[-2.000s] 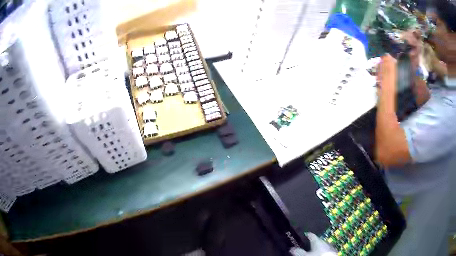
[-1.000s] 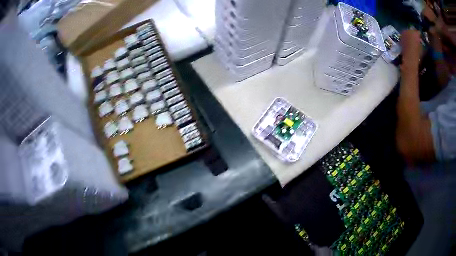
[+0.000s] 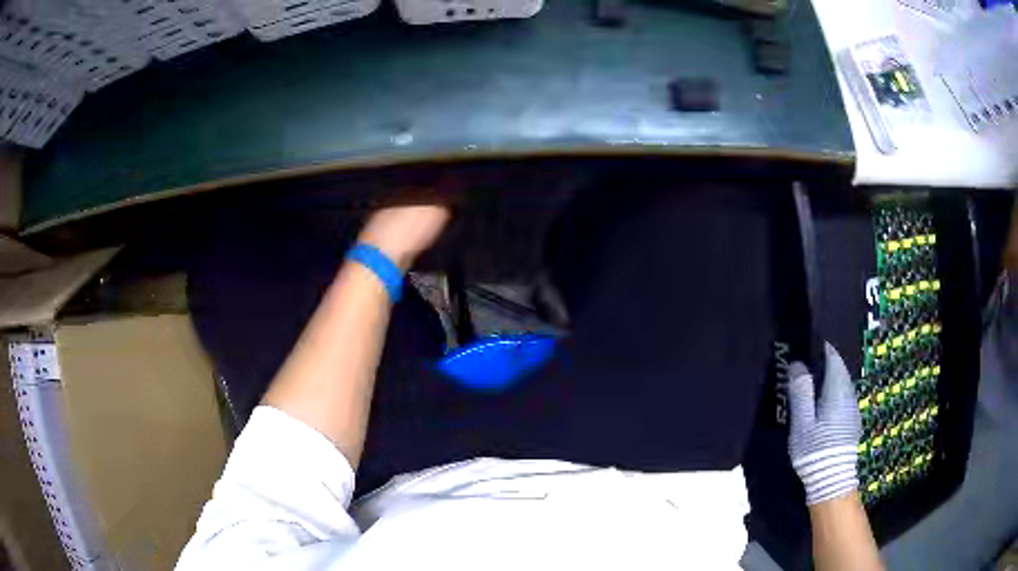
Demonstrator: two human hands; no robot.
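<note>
The black board tray [image 3: 804, 268], marked "Mitra", lies at the right beside my lap, with rows of green-yellow circuit boards [image 3: 906, 335]. My right hand [image 3: 824, 424], in a grey-and-white striped glove, grips its near side wall. My left hand [image 3: 411, 229] is bare, with a blue wrist strap [image 3: 376, 271]. It reaches over my dark-clothed lap to just below the bench edge; its fingers are blurred and lost in shadow. A filled housing [image 3: 895, 89] with a board lies on the white sheet, upper right.
The green bench [image 3: 335, 106] spans the top, with stacked white housings [image 3: 201, 22] and black blocks [image 3: 694, 95]. An open carton [image 3: 145, 413] stands lower left. A bright blue object [image 3: 499, 360] shows between my legs. Part of another person is at the right edge.
The view has swung down and left onto my lap. My left hand and my gloved right hand are now in view. The tray of small modules has left the view.
</note>
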